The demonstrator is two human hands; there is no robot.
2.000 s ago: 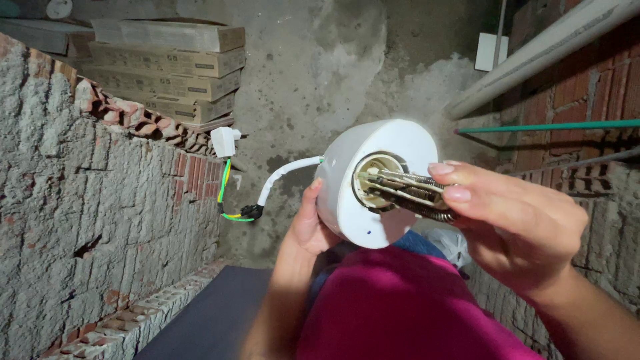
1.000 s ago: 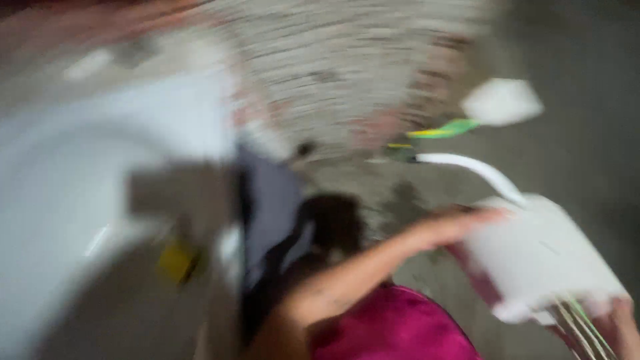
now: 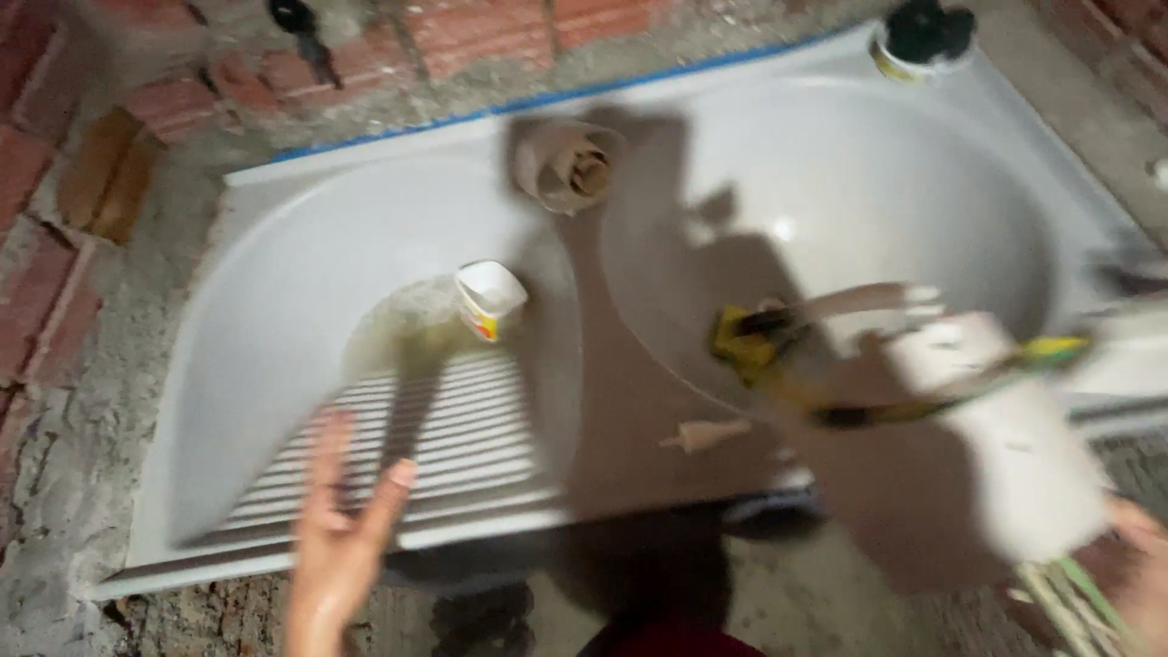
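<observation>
My left hand (image 3: 342,511) is over the ribbed washboard (image 3: 456,438) of a white double-basin laundry sink (image 3: 620,465), its fingers apart and holding nothing. At the right edge my right hand (image 3: 1131,547) holds a white rounded housing (image 3: 1031,465), blurred, with wires or coils hanging from its lower end; it looks like an electric shower head. A green and yellow wire (image 3: 1054,349) and a white connector block (image 3: 954,347) are beside the housing. Below the left hand's fingertips in depth, the washboard may or may not be touched; I cannot tell.
A small white tub (image 3: 493,290) stands in cloudy water in the left basin. A round container (image 3: 570,169) sits on the divider. A yellow and black object (image 3: 748,347) lies by the right basin. A tub with dark contents (image 3: 923,41) is at the back right corner, near brick walls (image 3: 493,32).
The view has swung from the floor to the sink. My left hand has let go of the white housing and is now over the washboard. My right hand has moved from the coils to the housing.
</observation>
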